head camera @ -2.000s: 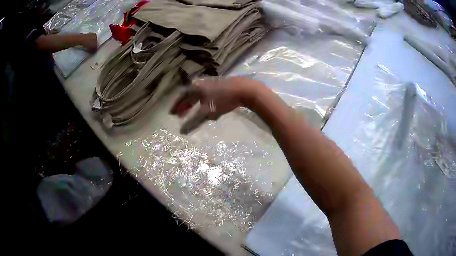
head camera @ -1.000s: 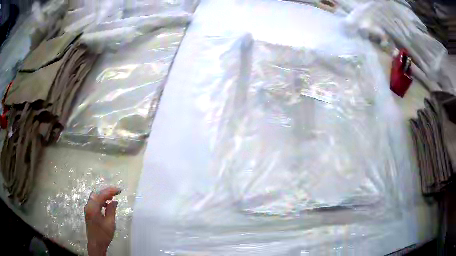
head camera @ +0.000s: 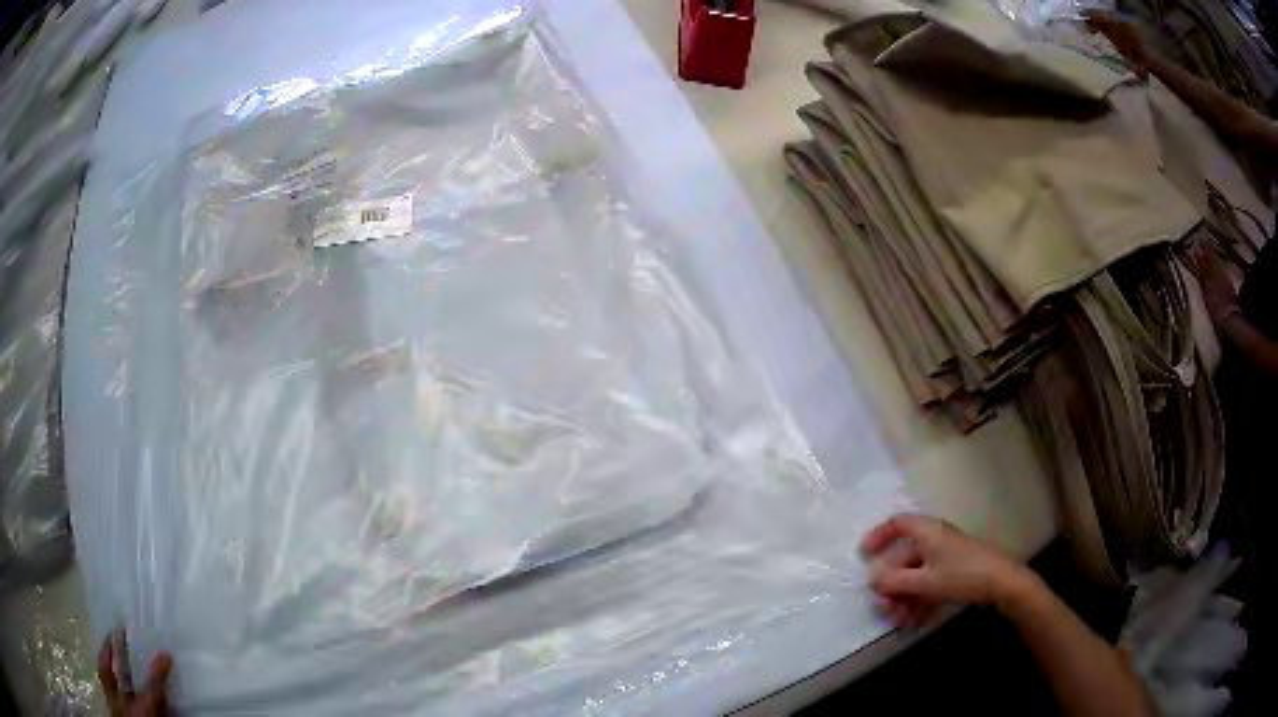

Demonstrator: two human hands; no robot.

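A clear crinkled polybag (head camera: pixel 463 350) lies flat on the white-blue foam mat (head camera: pixel 701 168), with a pale folded item inside. A white barcode sticker (head camera: pixel 365 220) shows on its upper part. My right hand (head camera: pixel 925 567) is at the bag's lower right corner, fingers curled and fingertips on the plastic edge; it appears to pinch it. My left hand (head camera: pixel 136 682) is at the lower left corner, cut off by the bottom of the picture. Only its fingers show, close to the plastic; its grip is unclear.
A stack of tan totes (head camera: pixel 1009 182) with hanging handles (head camera: pixel 1135 406) lies to the right. A red tape dispenser (head camera: pixel 716 42) stands at the top. More clear plastic (head camera: pixel 31 280) lies at the far left. Another person's arm (head camera: pixel 1205 105) reaches in at the upper right.
The view has swung right to the bag and tote stack. My right hand has come into view at the bag's corner. My left hand is now at its left corner. The barcode sticker now shows.
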